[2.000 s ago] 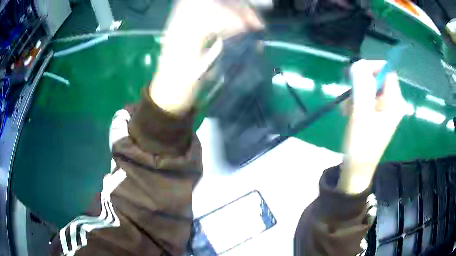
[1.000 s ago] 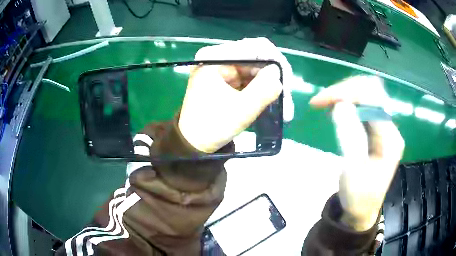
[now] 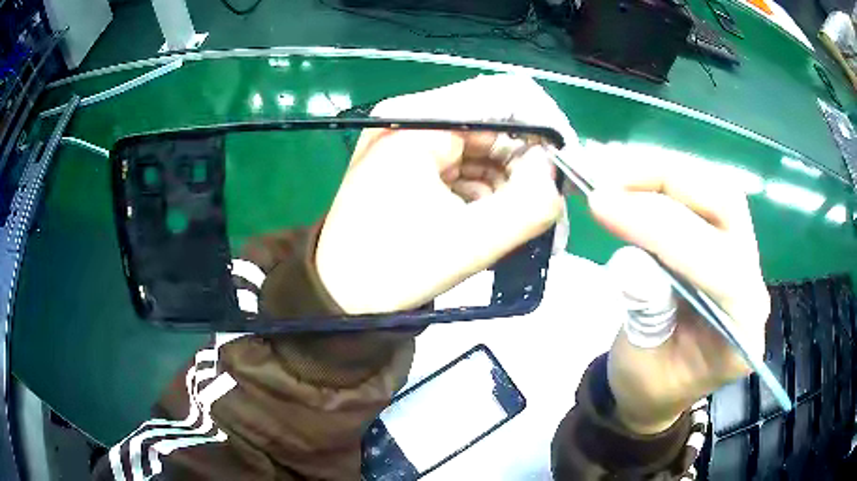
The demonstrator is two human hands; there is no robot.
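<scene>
A black phone middle frame (image 3: 175, 225) is held up lengthwise, its panel with camera holes at the left. My left hand (image 3: 423, 207) grips its right end, seen partly through the frame's window, with fingers at the upper right corner. My right hand (image 3: 691, 254) holds slim tweezers (image 3: 722, 324), pale blue at the rear end. Their tip is at the frame's upper right inner corner; whether it touches anything there is hidden by fingers. White finger cots (image 3: 648, 308) show on the right hand. A second frame (image 3: 515, 393) lies tilted on the white sheet (image 3: 540, 442).
A black ribbed tray (image 3: 799, 376) is at the right on the glossy green mat (image 3: 75, 310). A metal rack (image 3: 38, 188) stands at the left. A dark box (image 3: 625, 38) and cables are beyond the far edge.
The held frame has come from a blurred, steep position to lengthwise, then slightly left and down. My right hand has turned the tweezers in and brought their tip to the frame's corner.
</scene>
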